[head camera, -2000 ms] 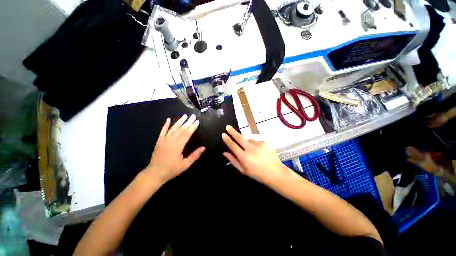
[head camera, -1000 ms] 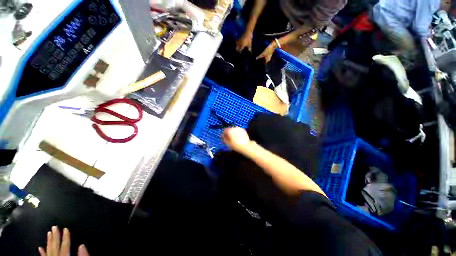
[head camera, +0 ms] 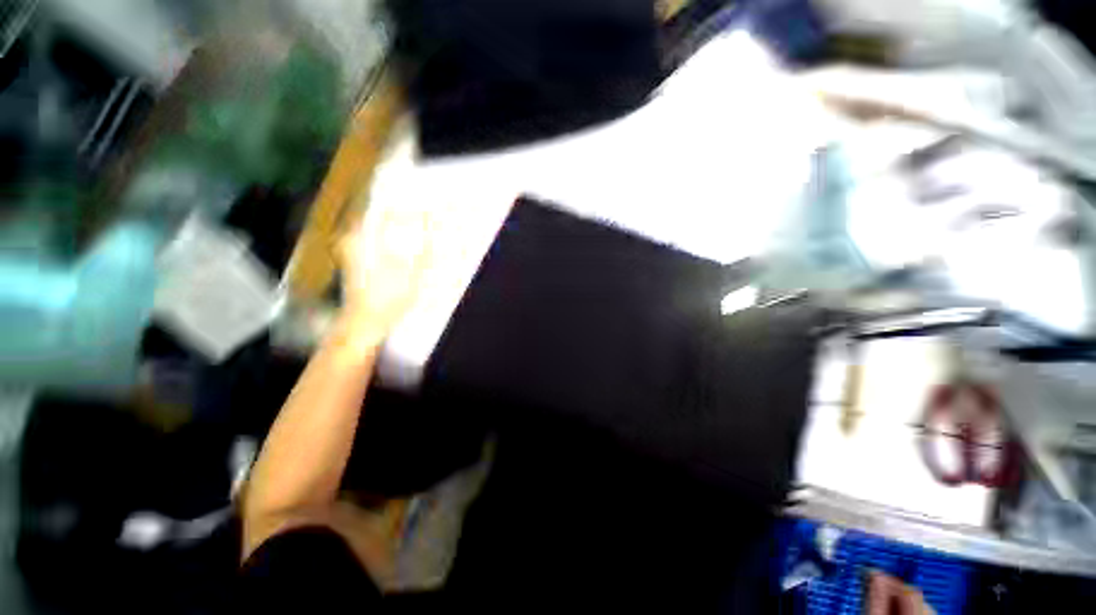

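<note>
The view is blurred. A black fabric panel [head camera: 601, 324] lies on the white table [head camera: 463, 198], its right part by the blurred needle area [head camera: 769, 298]. My left hand [head camera: 391, 270] is at the table's left edge, left of the panel and apart from it; its fingers are too blurred to read. What looks like my right hand [head camera: 895, 595] is small and cut off by the bottom edge, over the blue crate [head camera: 841, 553]. A black fabric pile [head camera: 517, 72] sits at the back of the table.
Red-handled scissors [head camera: 968, 439] and a tan strip [head camera: 852, 390] lie on the table right of the needle area. The blurred sewing machine [head camera: 974, 198] stands at the upper right. Pale cloth or paper [head camera: 216, 288] is beyond the table's left edge.
The view has swung from the right-hand crates back to the left. My left hand has moved off the panel to the table's left edge. The panel remains by the needle area.
</note>
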